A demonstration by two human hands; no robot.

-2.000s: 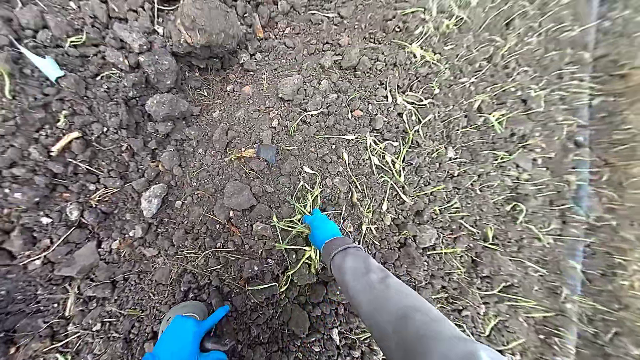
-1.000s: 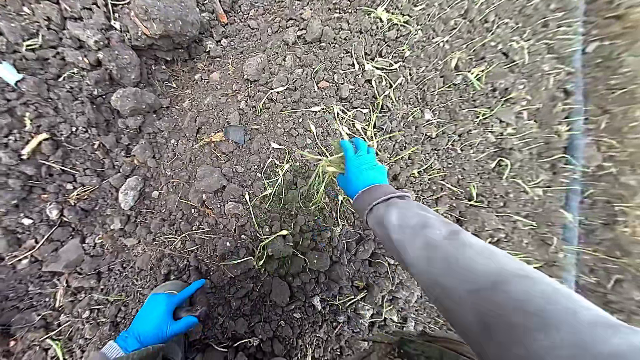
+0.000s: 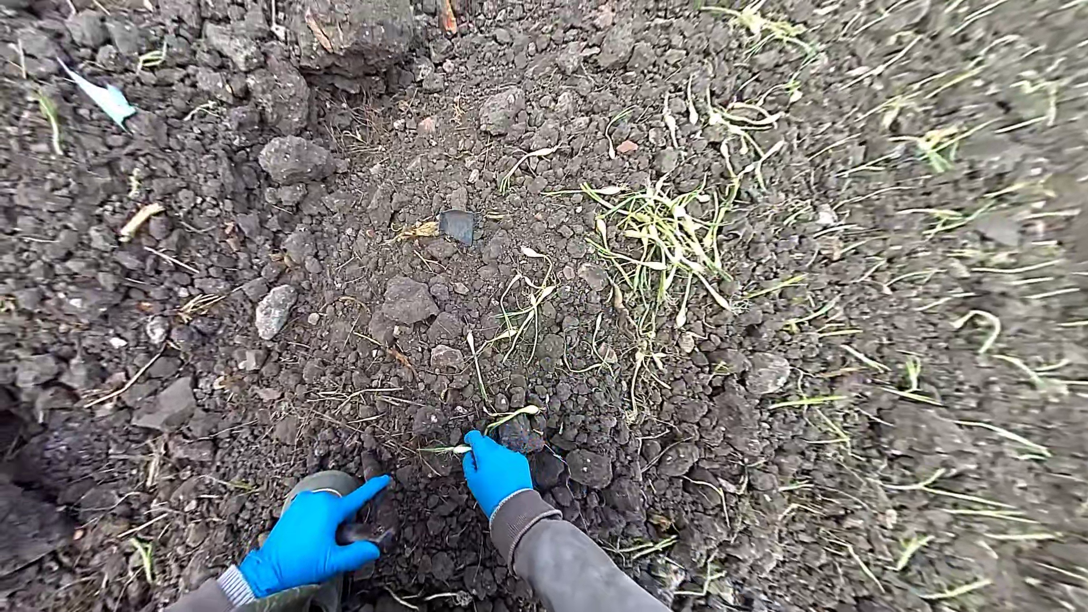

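My right hand (image 3: 495,476), in a blue glove, reaches down to the soil at the lower middle. Its fingertips touch a small bulbed seedling (image 3: 459,449); whether they pinch it is unclear. Just beyond them lies another pale-bulbed seedling (image 3: 515,415). My left hand (image 3: 310,537), also in a blue glove, is at the lower left over a boot (image 3: 319,486), with thumb and index finger spread and nothing seen in them. A heap of bulbed green seedlings (image 3: 667,242) lies up and right of my right hand. A smaller loose group (image 3: 527,314) lies left of the heap.
Cloddy dark soil surrounds the hands, with a large clod (image 3: 353,38) at the top and a pale stone (image 3: 275,311) at left. A dark flat fragment (image 3: 457,227) lies near the middle, a light-blue scrap (image 3: 106,98) at upper left. Many scattered seedlings (image 3: 1011,272) cover the right side.
My right hand has moved from the seedlings at the heap's place, back toward my left hand. A thicker heap now shows there. My left hand stays by the boot.
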